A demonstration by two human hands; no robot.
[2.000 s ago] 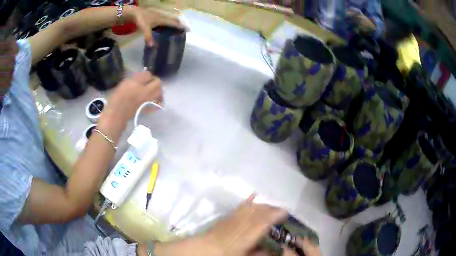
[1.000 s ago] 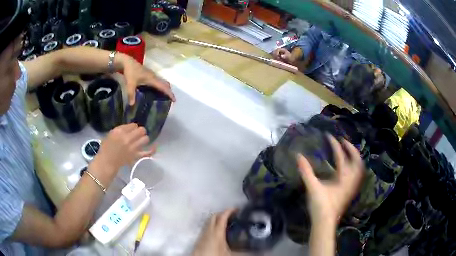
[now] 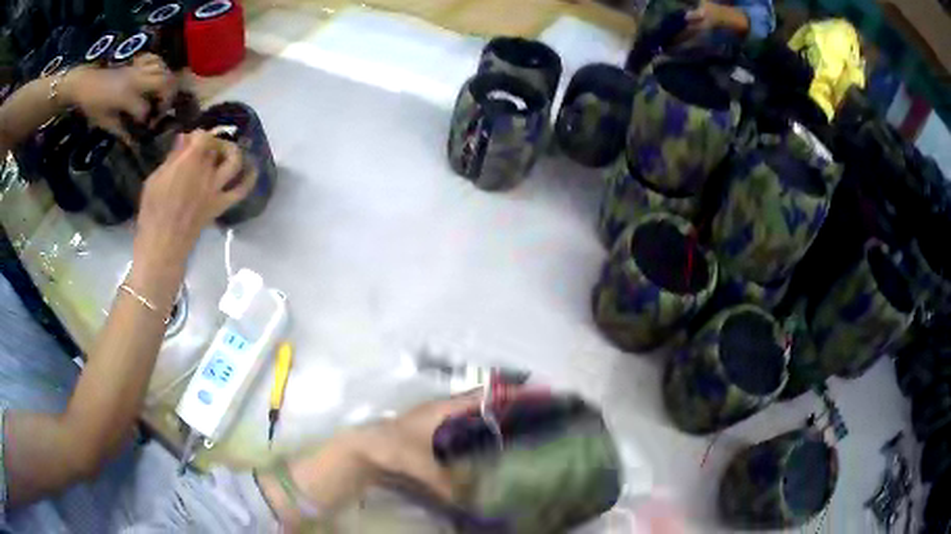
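My left hand (image 3: 412, 443) reaches in from the bottom left and holds a camouflage speaker body (image 3: 553, 469) near its dark end. The body lies tilted on its side, low in the picture, and is blurred. Thin red and white lead wires (image 3: 490, 402) show at its dark end. My fingers are partly hidden behind the body. A blurred pinkish patch at the bottom edge, right of the body, may be part of my right hand (image 3: 659, 515); its grip cannot be made out.
More camouflage bodies (image 3: 678, 130) are stacked at right; two (image 3: 498, 146) stand close together at back centre. A power strip (image 3: 229, 360) and yellow-handled screwdriver (image 3: 279, 381) lie at left. A coworker's hands (image 3: 198, 183) work among bodies beside a red speaker body (image 3: 214, 40). Loose parts (image 3: 892, 485) lie at right.
My left hand now holds a body with wires at its end. My raised right hand has left the stack. Bodies now stand at back centre. The coworker's hands moved left, and the view shifted.
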